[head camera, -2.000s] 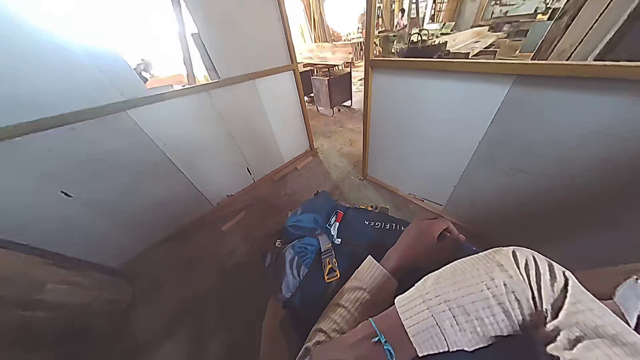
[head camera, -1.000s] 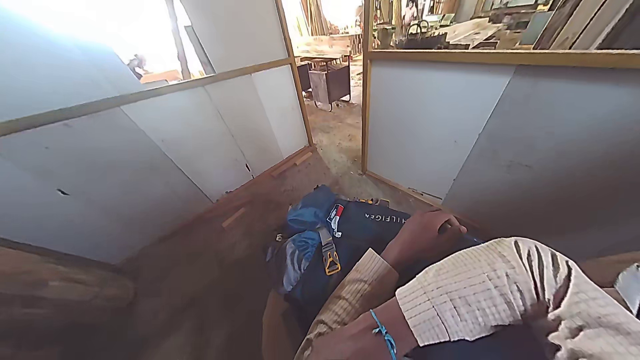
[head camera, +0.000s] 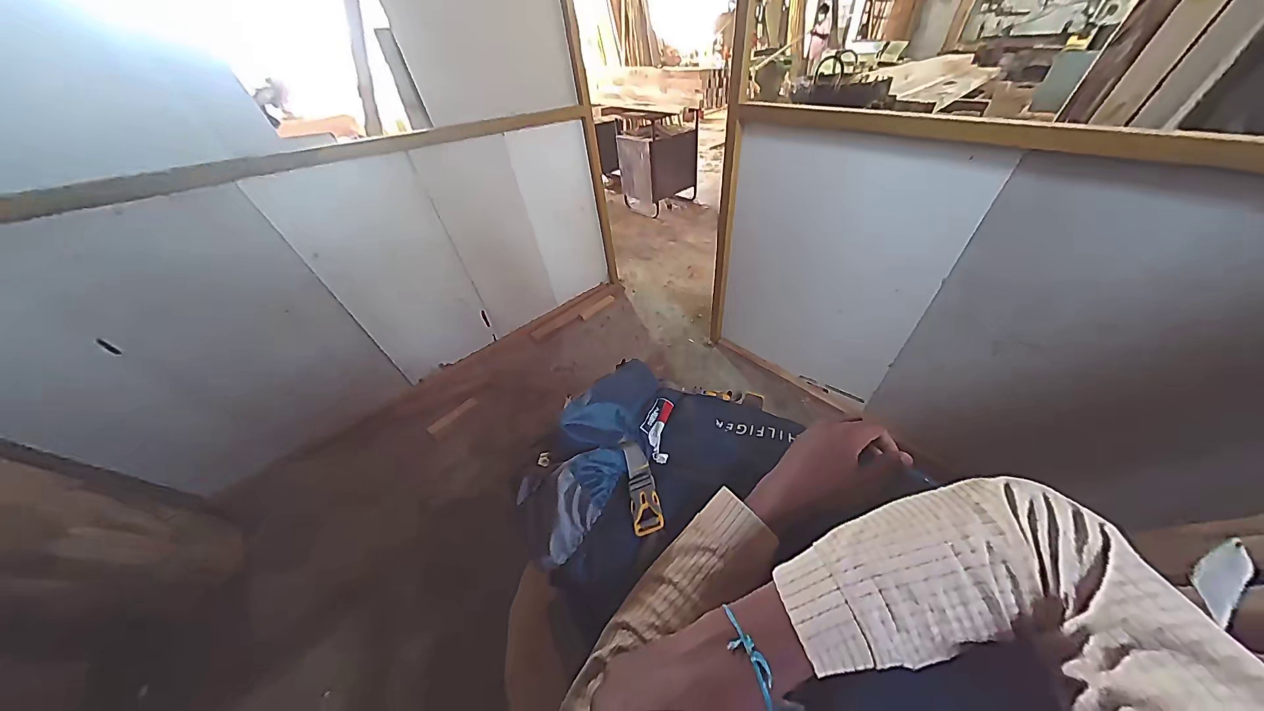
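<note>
A dark blue Tommy Hilfiger backpack with lighter blue parts, a grey strap and a yellow buckle lies close before me. My left hand, its fingers bent, rests at the bag's right side; whether it grips anything is not clear. Its forearm, in a striped beige sleeve, crosses over the bag. My right hand lies across that forearm at the bottom edge, its fingers hidden. A light blue cord bracelet circles the right wrist.
White panels with wooden frames stand left and right, with a gap between them. Small wood strips lie on the brown floor. Beyond the gap stands a dark metal-framed table. Boards and timber are behind the right panel.
</note>
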